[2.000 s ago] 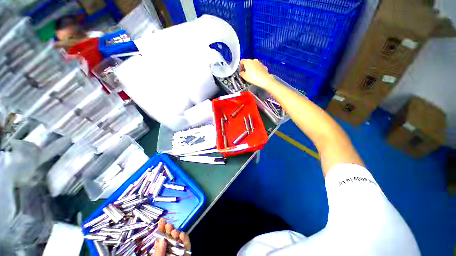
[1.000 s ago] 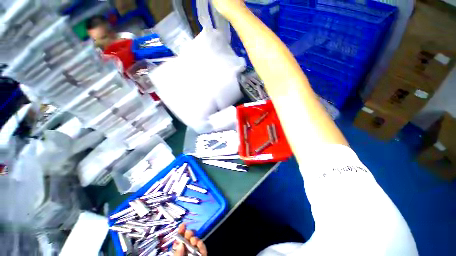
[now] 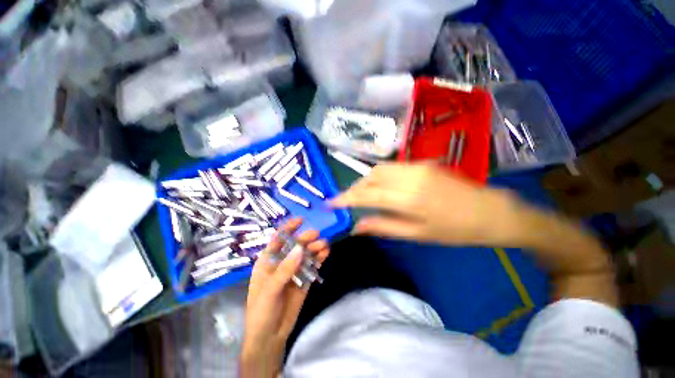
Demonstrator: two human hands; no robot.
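Note:
My left hand [image 3: 285, 277] is palm up at the front edge of the blue parts tray [image 3: 331, 220]. Its fingers are curled around several small silver cylinders [image 3: 307, 267]. My right hand [image 3: 403, 203] is blurred, over the tray's right corner and in front of the red parts bin [image 3: 481, 122]. Its fingers point left and look slightly apart; whether it holds anything cannot be told. A big pile of silver cylinders [image 3: 222, 199] lies in the tray.
A clear box of white parts [image 3: 326, 136] stands between tray and red bin. Clear boxes of cylinders stand behind the tray [image 3: 263, 111] and right of the bin [image 3: 548, 118]. A flat white device [image 3: 133, 284] lies left. Blue crates [image 3: 570, 52] stand at back right.
My right hand has come back from the far side of the bench to beside the tray. The view has tilted down. My left hand still holds cylinders. The white bag now shows only partly.

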